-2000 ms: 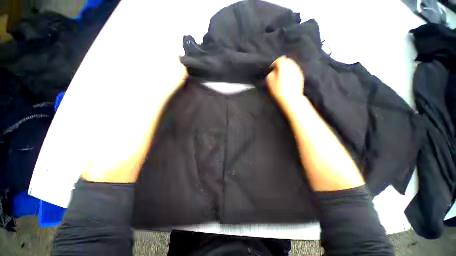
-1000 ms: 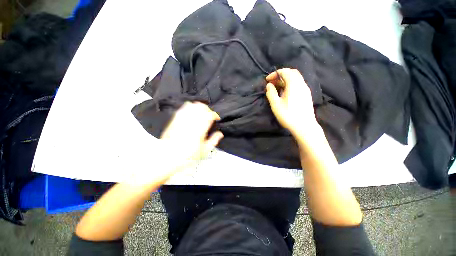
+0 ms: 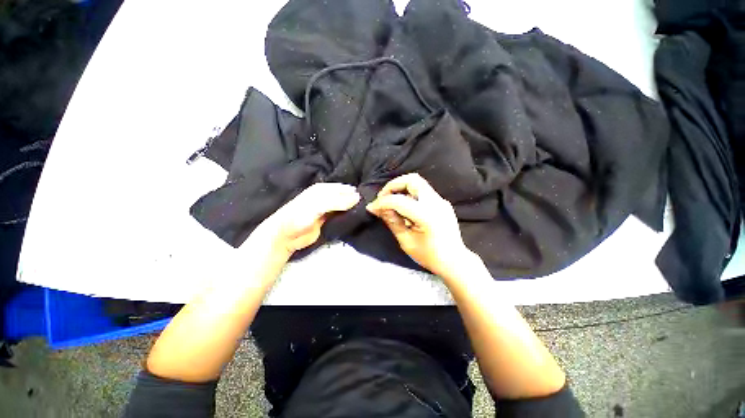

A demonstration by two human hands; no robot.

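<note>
A black hooded jacket [image 3: 490, 155] specked with pale lint lies bunched on the white table. Its hood [image 3: 327, 41] is at the back, with a dark drawcord [image 3: 359, 64] curving over it. A zip end [image 3: 198, 153] sticks out at the left. My left hand [image 3: 314, 214] pinches the jacket's dark cloth near the front. My right hand [image 3: 412, 216] is just to its right, fingertips close to the left ones, pinching at the same cloth. I cannot make out a tool in the right hand.
The white table [image 3: 122, 163] has a curved front edge. Black garments [image 3: 698, 163] are piled at the right, and more dark garments [image 3: 49, 90] at the left. A blue crate [image 3: 90, 326] is under the table's left edge. The speckled floor [image 3: 564, 351] shows in front.
The jacket has gone from being held spread out to lying bunched. My right hand has moved left and towards me, away from the drawcord, and my hands have come together at the cloth.
</note>
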